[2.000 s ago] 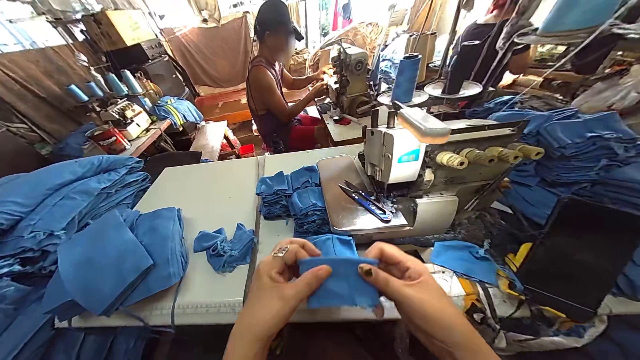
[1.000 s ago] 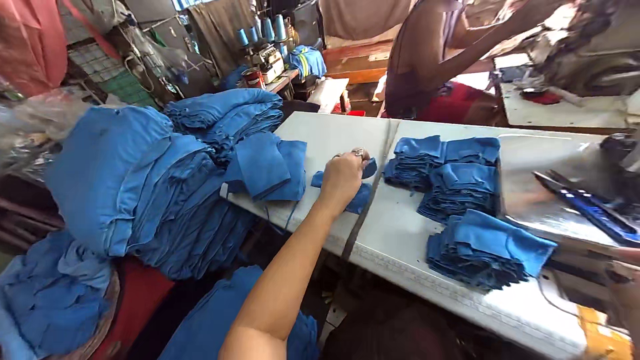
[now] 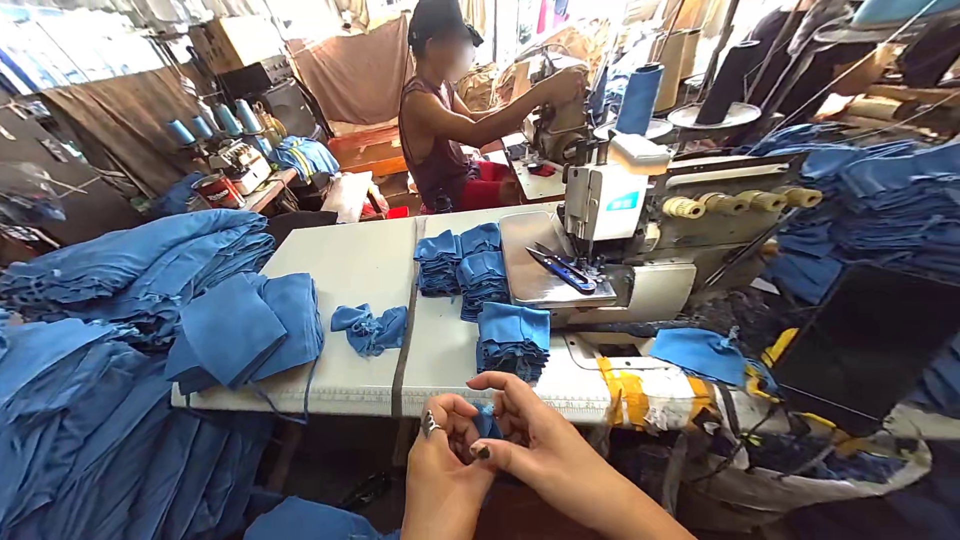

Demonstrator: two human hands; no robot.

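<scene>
My left hand [image 3: 448,457], with a ring on one finger, and my right hand [image 3: 529,442] meet in front of the table edge. Between their fingers is a small blue fabric piece [image 3: 486,420], mostly hidden by the fingers. Just beyond them lies a stack of blue fabric pieces [image 3: 514,334], with more small stacks [image 3: 459,262] behind it. A crumpled blue scrap [image 3: 370,328] rests left of the dark strip across the table. Blue thread snips [image 3: 562,268] lie on the metal plate of an overlock sewing machine [image 3: 607,202].
Large blue fabric piles [image 3: 135,277] stand at the left, beside squarish cut pieces [image 3: 247,330] on the white table [image 3: 337,247]. A dark flat panel [image 3: 870,345] and another blue piece [image 3: 697,354] are at the right. A co-worker [image 3: 450,120] sits at a machine behind.
My left hand has come back from the crumpled scrap on the table to meet my right hand, which was out of view a second ago. The view has swung back right.
</scene>
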